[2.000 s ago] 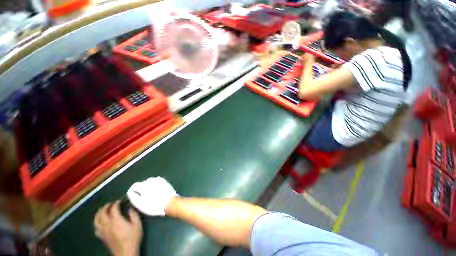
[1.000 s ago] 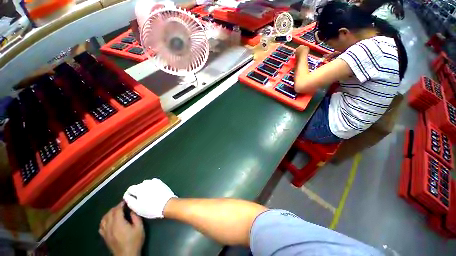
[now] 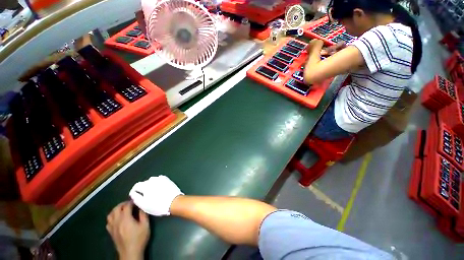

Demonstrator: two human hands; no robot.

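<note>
My right hand [image 3: 156, 195], in a white glove, is at the lower left over the dark green bench [image 3: 213, 132]. My bare left hand [image 3: 128, 228] is just beside it, nearer the picture's bottom edge. Both hands close on a small dark object, probably a flip phone [image 3: 135, 211], held between them. Most of it is hidden by the fingers and glove, so whether it is open or closed cannot be told.
A thick red tray stack [image 3: 102, 137] with open black phones stands at the left. A pink fan [image 3: 183, 34] is behind. A red phone tray [image 3: 313, 96] lies before a seated co-worker [image 3: 379, 76] on a red stool [image 3: 318, 160]. More red trays [image 3: 425, 172] stand at right.
The view has shifted slightly. Both hands stay together on the dark object, with only small shifts. The co-worker's head and arms have moved a little.
</note>
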